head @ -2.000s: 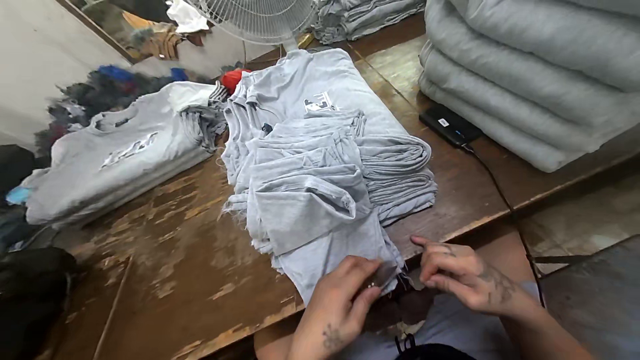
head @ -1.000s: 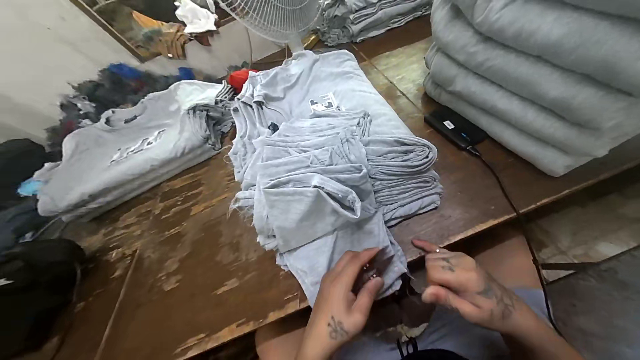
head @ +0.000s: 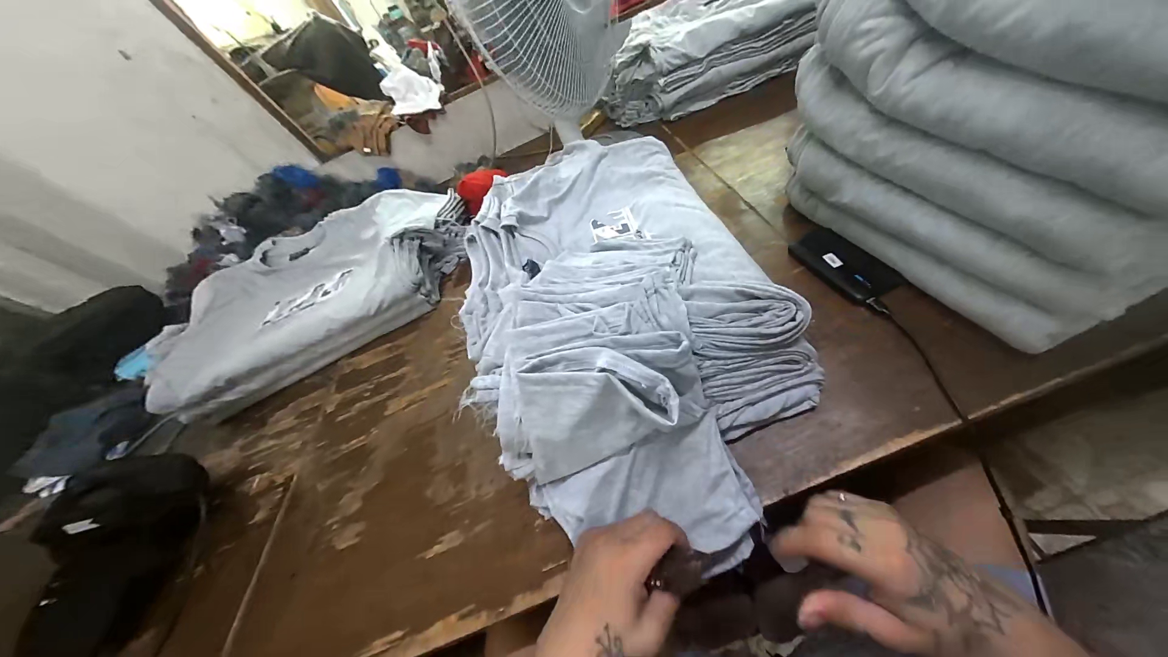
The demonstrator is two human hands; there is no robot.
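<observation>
My left hand (head: 625,579) is at the table's front edge, its curled fingers against the near end of a grey fabric piece (head: 657,484); a small dark object, too blurred to name, shows between thumb and fingers. To its right, my tattooed right hand (head: 876,570) is held over the edge with thumb and fingers apart; a small pale thing at its fingertips is unclear. The fabric hangs from a pile of grey cut cloth pieces (head: 602,392), which lies on a stack of grey T-shirts (head: 657,201) with a printed patch.
More folded grey shirts (head: 283,310) lie at left. A thick grey fabric stack (head: 967,182) stands at right, beside a black device (head: 844,265) with a cable. Behind are a white fan (head: 538,55) and another grey cloth stack (head: 712,55). A black bag-like item (head: 123,520) sits lower left.
My right hand's thumb and fingers have spread apart. My left hand stays at the near end of the cloth. The pile has not plainly changed.
</observation>
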